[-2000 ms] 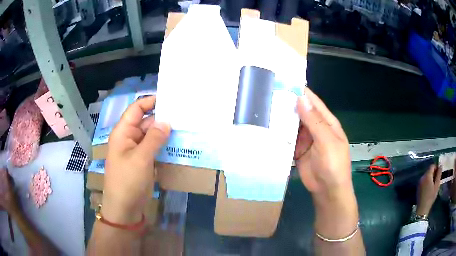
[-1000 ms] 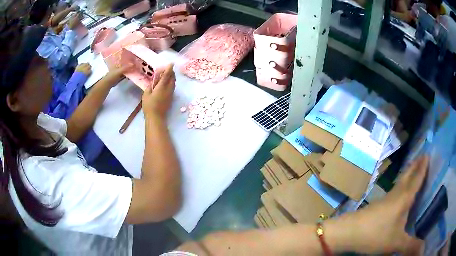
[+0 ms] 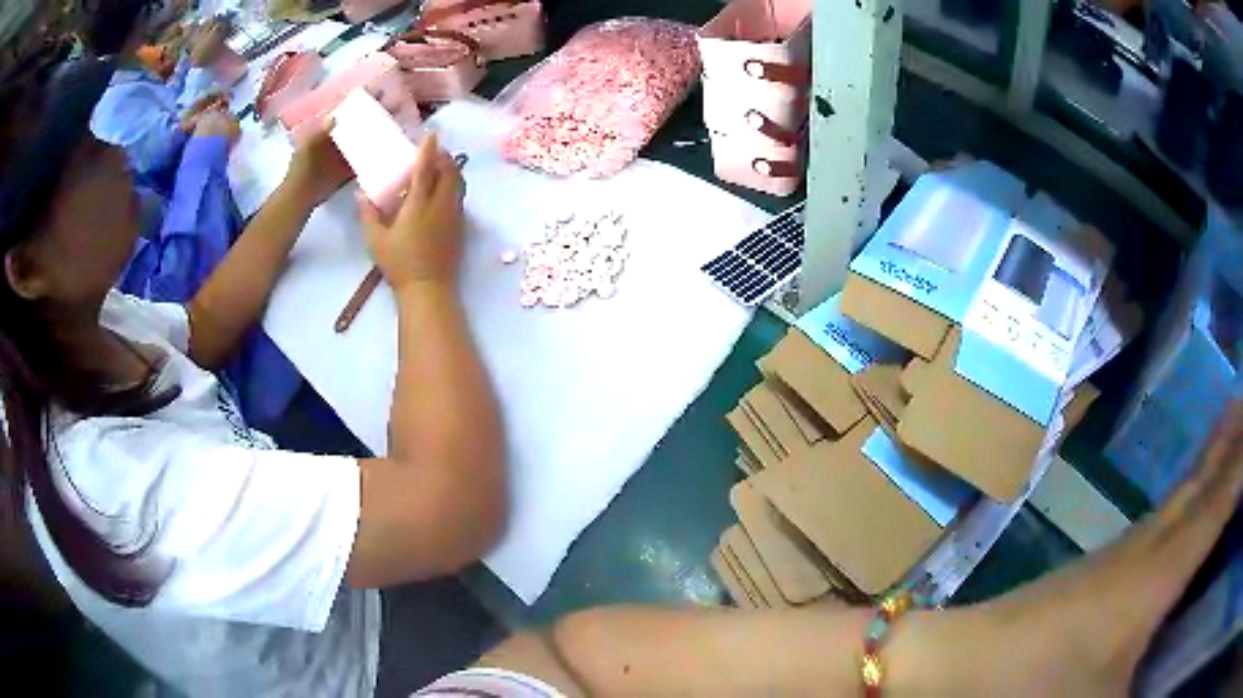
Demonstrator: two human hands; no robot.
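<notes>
My left hand (image 3: 1159, 580) is at the lower right, blurred and cut off by the picture's edge, with a beaded bracelet at the wrist. Its extended fingers lie against a light blue carton (image 3: 1183, 389), which shows above and below the hand and is also cut off. Whether the fingers grip it is hidden. My right hand is out of the picture. A fanned pile of flat carton blanks (image 3: 920, 277) lies left of my hand, printed blue and white, with brown flaps (image 3: 847, 507) sticking out.
A neighbour (image 3: 218, 477) at left holds a pink-white basket (image 3: 375, 147) over a white sheet (image 3: 573, 396). Loose pink parts (image 3: 573, 259), a bag of parts (image 3: 600, 102) and pink baskets (image 3: 753, 102) lie beyond. A metal post (image 3: 848, 150) stands behind the pile.
The view has swung left from the carton held in both my hands to the neighbour and pile. My right hand has left view. Since one second ago, my left hand sits farther toward the right edge.
</notes>
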